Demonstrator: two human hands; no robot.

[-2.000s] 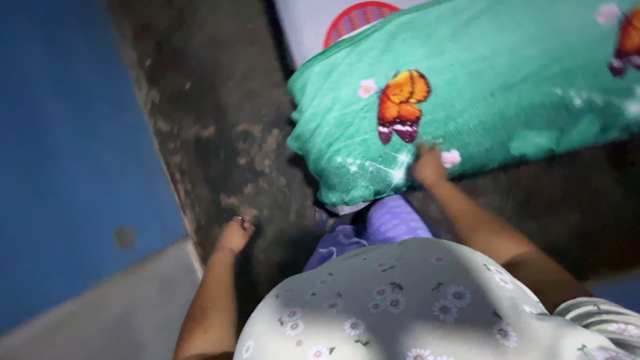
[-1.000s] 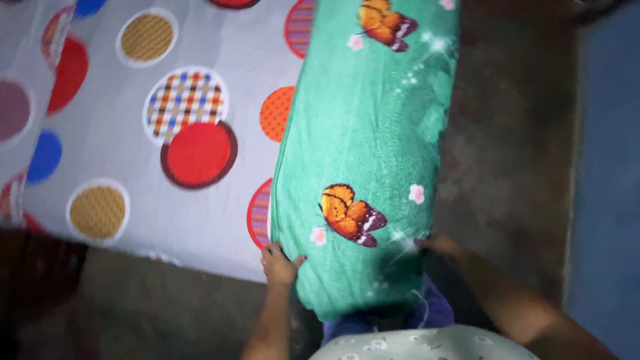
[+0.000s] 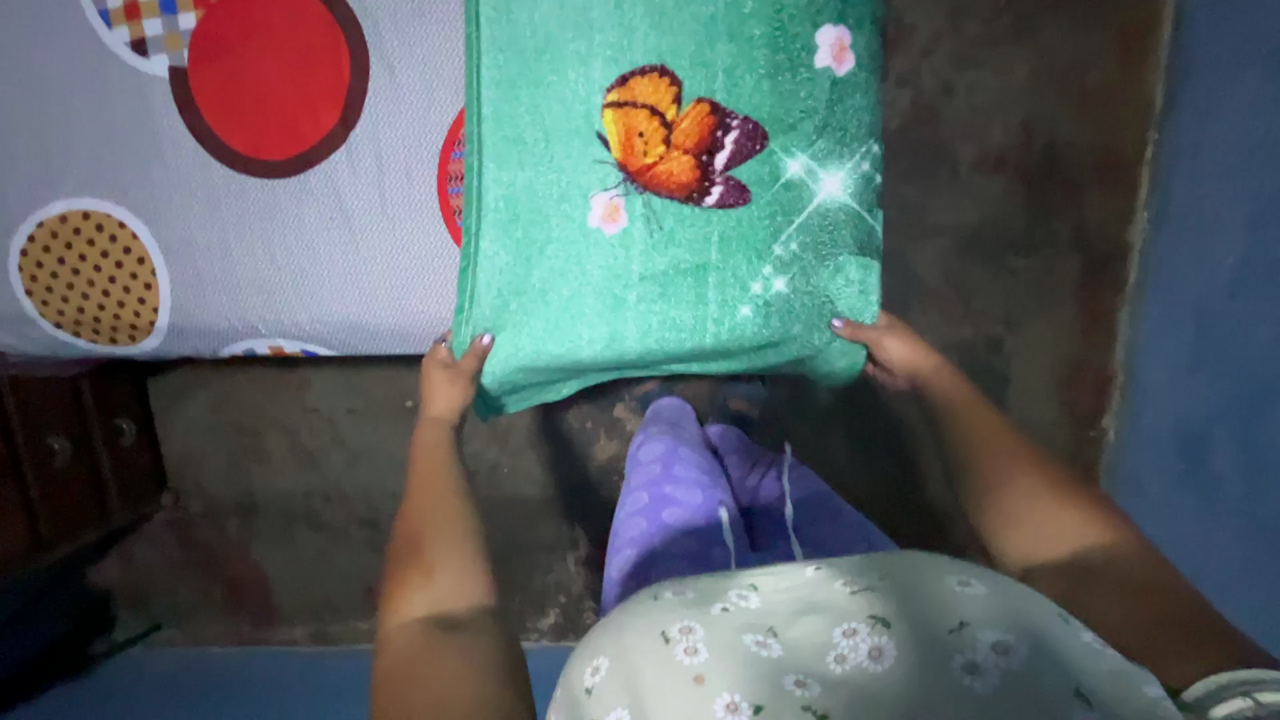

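Note:
A green blanket (image 3: pixel 650 280) printed with an orange butterfly and pink flowers lies folded in a long strip along the right side of a bed, its near end hanging past the edge. My left hand (image 3: pixel 452 380) grips the blanket's near left corner, thumb on top. At the near right corner, my right hand (image 3: pixel 890 348) pinches the fabric between thumb and fingers. The near edge sags slightly between both hands, above my feet.
The bed's grey sheet (image 3: pixel 320 260) has large coloured circles. Dark wooden furniture with knobs (image 3: pixel 85 450) stands at the left. A blue wall (image 3: pixel 1210 300) rises at the right, past a strip of worn floor (image 3: pixel 1010 200).
The view has turned a lot. My left hand, away from the blanket two seconds ago, now holds its left corner. The blanket's near end, rumpled earlier, now lies flatter and squarer.

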